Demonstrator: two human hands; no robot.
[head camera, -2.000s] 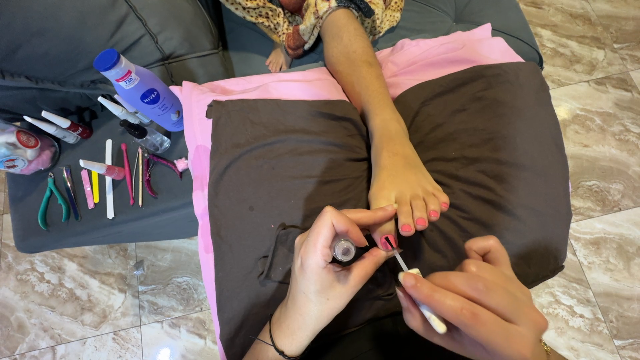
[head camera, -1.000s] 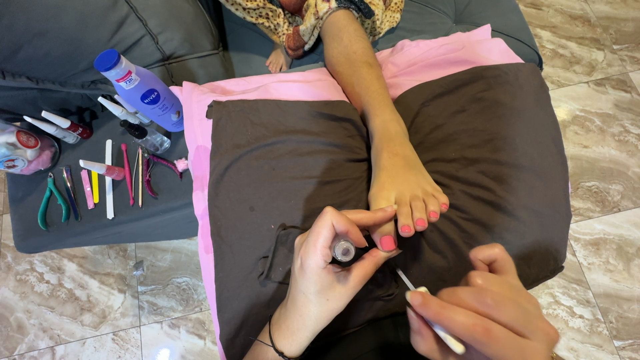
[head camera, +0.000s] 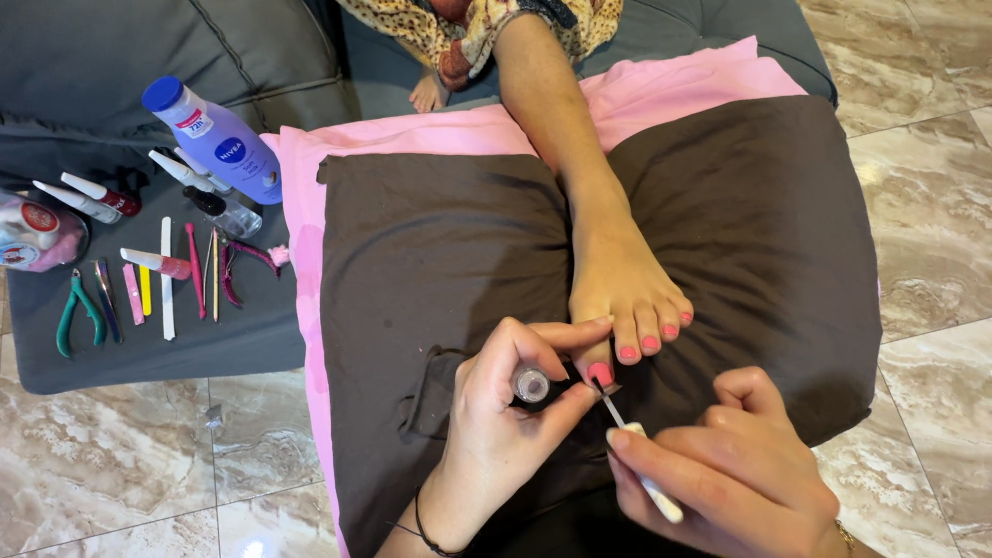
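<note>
A person's bare foot (head camera: 620, 263) rests on a dark brown pillow (head camera: 434, 256), its toenails coated in pink polish. My left hand (head camera: 504, 411) holds a small open nail polish bottle (head camera: 532, 384) between its fingers, while its thumb and index finger are at the sides of the big toe (head camera: 595, 360). In my right hand (head camera: 728, 465) is the white handle of a nail polish brush (head camera: 651, 488). The dark bristles are at the tip of the big toenail (head camera: 600, 373), touching it or very close to it.
On the grey cushioned seat (head camera: 155, 364) at left lie green-handled nippers (head camera: 77, 314), files, a pink tool (head camera: 194, 271), a wooden stick (head camera: 215, 279) and purple nippers (head camera: 229, 271). Several polish bottles, a lotion bottle (head camera: 221, 143) and a container of cotton balls (head camera: 43, 232) are behind them. Pink cloth (head camera: 310, 310) edges the pillow.
One second ago the brush was away from the big toe, lower and to the right; now its bristles are back at the nail. My left hand has stayed at the toe.
</note>
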